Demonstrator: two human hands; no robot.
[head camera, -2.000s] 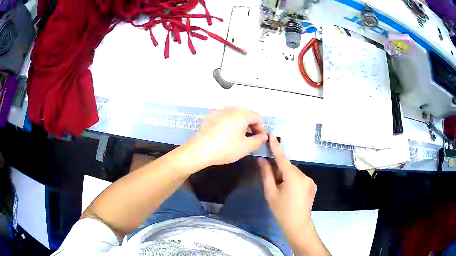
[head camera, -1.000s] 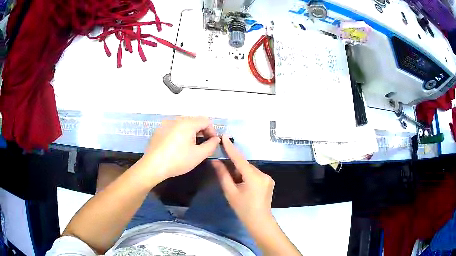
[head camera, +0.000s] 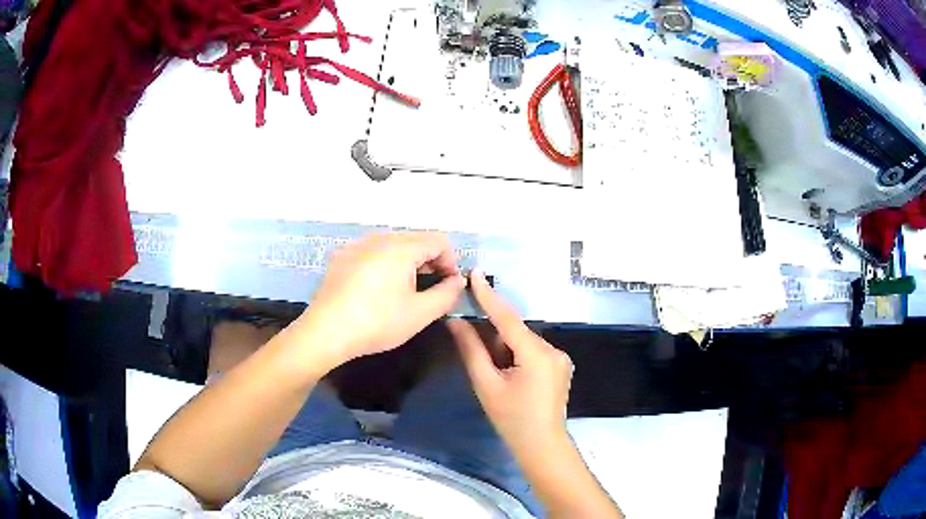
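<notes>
My left hand (head camera: 381, 289) is over the table's front edge, its thumb and fingertips pinched on a small black piece (head camera: 488, 280), maybe cord; most of it is hidden by the fingers. My right hand (head camera: 518, 370) is bare, its index fingertip touching the piece beside the left fingertips, its thumb lower at the table edge. Whether the right hand grips the piece cannot be told. The ruler scale (head camera: 289, 252) runs along the table's front edge under the hands.
Red garment bundle (head camera: 76, 193) with narrow red ties (head camera: 305, 76) lies at the left. The sewing machine (head camera: 843, 112) stands at the back right. A red scissors handle (head camera: 554, 117) shows beside written paper sheets (head camera: 660, 182). A folded cream cloth or paper (head camera: 716, 307) lies at the front edge.
The camera view has shifted, so the table scene sits further left than two seconds ago. The hands keep nearly the same pose, fingertips together at the black piece.
</notes>
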